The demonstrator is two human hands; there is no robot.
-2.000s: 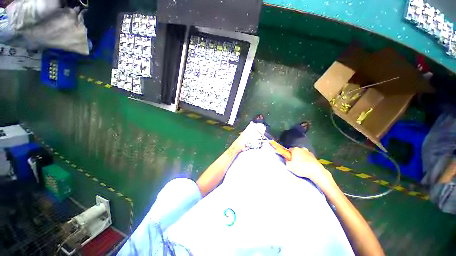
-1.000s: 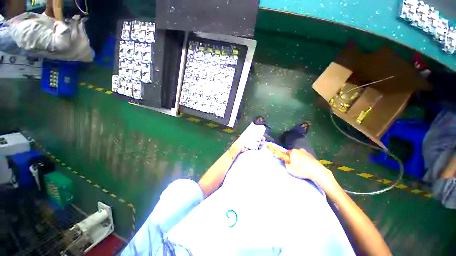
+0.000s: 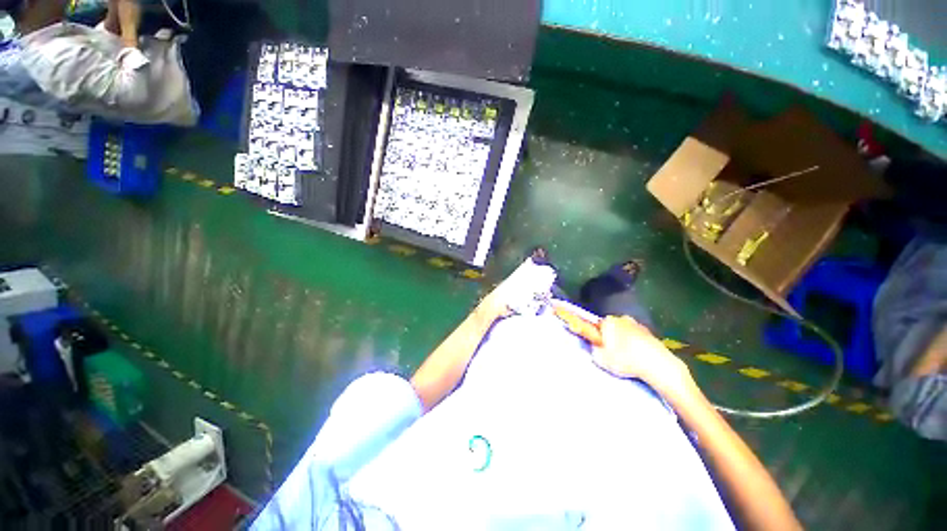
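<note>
My left hand (image 3: 519, 288) looks white and overexposed, and is closed around a small white module (image 3: 537, 303) above my pale garment. My right hand (image 3: 623, 344) is closed around an orange-handled tool (image 3: 577, 324), which points left toward the module. The tool's tip and any contact with the module are too bright and small to tell.
A foam-lined tray (image 3: 506, 176) of white modules stands ahead, beside a second tray (image 3: 337, 156). A black mat (image 3: 434, 36) lies beyond. An open cardboard box (image 3: 794, 223) with yellow pieces and a curved hose (image 3: 837, 365) are at right. Parts of people show at both sides.
The orange tool has shifted slightly and lies a little closer to my left hand than in the earliest frame. Both hands keep their holds.
</note>
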